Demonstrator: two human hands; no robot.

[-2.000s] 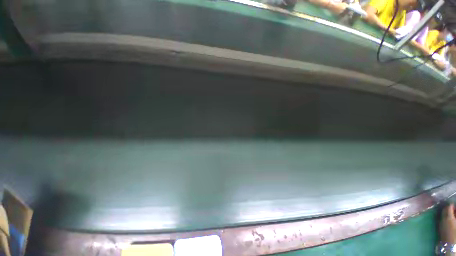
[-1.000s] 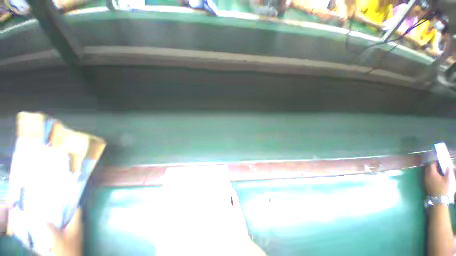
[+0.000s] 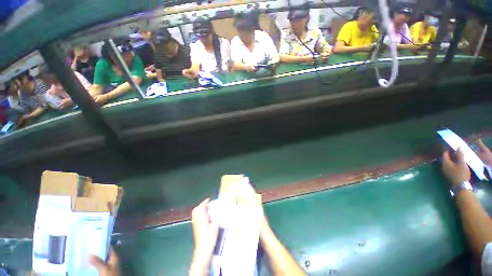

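My left hand (image 3: 203,230) and my right hand (image 3: 261,220) hold a white and light blue folding carton (image 3: 237,237) between them at the bottom centre. Its brown flap points up and away from me, and a dark printed panel shows on its left side. Much of its face is washed out by glare. The left fingers lie along the carton's left edge. The right hand is on its right edge and is partly lost in the glare. The carton is above the near edge of the green worktop (image 3: 345,226).
At left, another person's hand (image 3: 107,264) holds an opened carton (image 3: 75,226) with brown flaps. At right, a neighbour's watch-wearing arm (image 3: 470,207) holds a pale flat item (image 3: 463,153). A dark channel and reddish-brown strip run across. Several seated workers face me; a green post (image 3: 78,91) stands left.
The view has tilted up, bringing the facing workers into sight. My two hands and the carton now show clearly; earlier only a bright, blurred shape was at the centre. The left carton appears more upright.
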